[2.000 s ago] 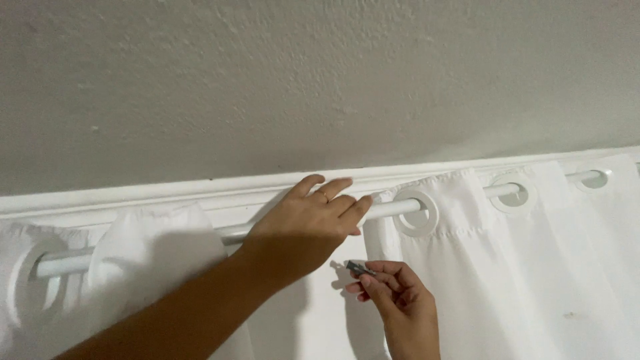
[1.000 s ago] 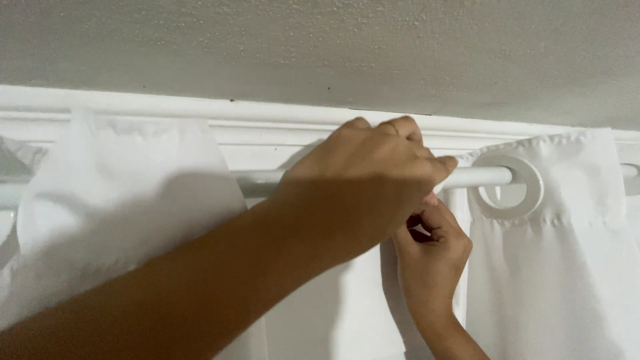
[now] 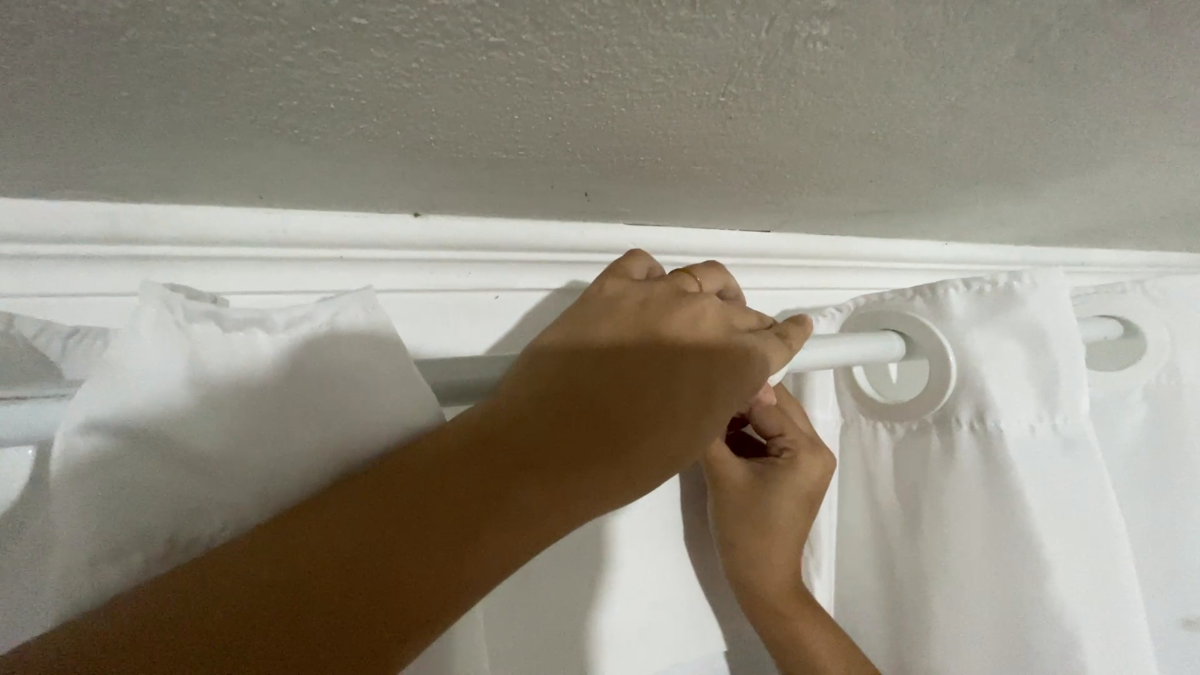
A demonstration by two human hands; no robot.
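Note:
My left hand (image 3: 656,356), with a ring on one finger, is closed over the white curtain rod (image 3: 848,351) just left of a curtain grommet (image 3: 945,366). Below the rod, my right hand (image 3: 773,464) has its fingers bent up against the underside of the left hand. Its fingertips are partly hidden, so whether it holds anything does not show. White curtain fabric (image 3: 994,487) hangs from the rod on the right. Another white curtain panel (image 3: 225,422) bunches over the rod on the left, behind my left forearm.
White moulding (image 3: 375,253) runs along the top of the wall, close above the rod. Over it lies the rough grey ceiling (image 3: 562,112). A further grommet (image 3: 1139,342) surrounds the rod at the far right.
Two seconds ago my right hand held a small metallic piece below and apart from the left. It has moved up to meet the left hand at the rod. The view has come closer.

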